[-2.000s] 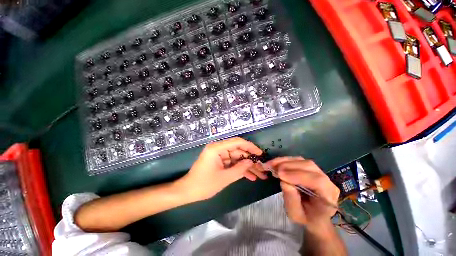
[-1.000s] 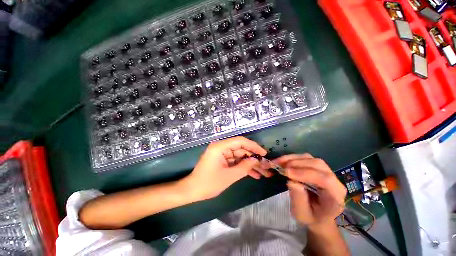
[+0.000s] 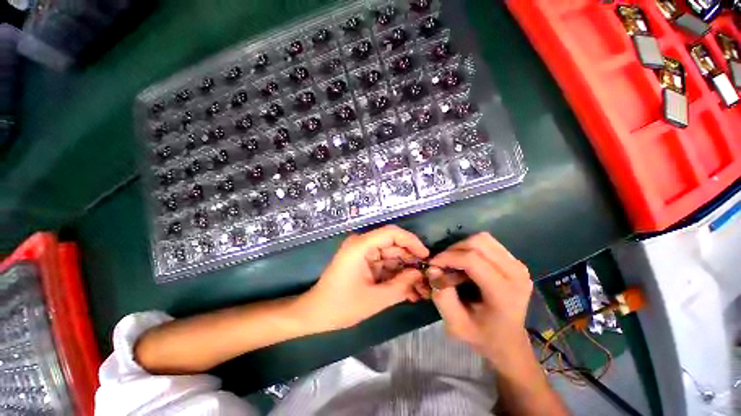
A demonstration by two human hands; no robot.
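My left hand (image 3: 361, 275) is bare and holds a small dark round unit (image 3: 421, 265) in its fingertips. My right hand (image 3: 486, 286) is at the unit's right side, its thumb and fingertips touching or nearly touching it. A dark thin piece shows between the right fingers, perhaps part of the tweezers; I cannot tell for sure. Small black parts (image 3: 453, 231) lie scattered on the green bench just beyond the hands. The clear blister tray (image 3: 496, 188) lies in front of me, with rows of dark round units in its pockets.
A red parts tray (image 3: 630, 166) at the right holds metal-ended assemblies (image 3: 675, 106). A wired device (image 3: 571, 294) with an orange piece lies right of my right forearm. A second blister tray (image 3: 24, 341) lies in a red tray at the left. Clear trays (image 3: 69, 32) stand at the upper left.
My right fingers have changed their grip and closed in on the unit. The tweezers' shaft, clear earlier, no longer shows plainly. My left hand keeps its hold on the unit.
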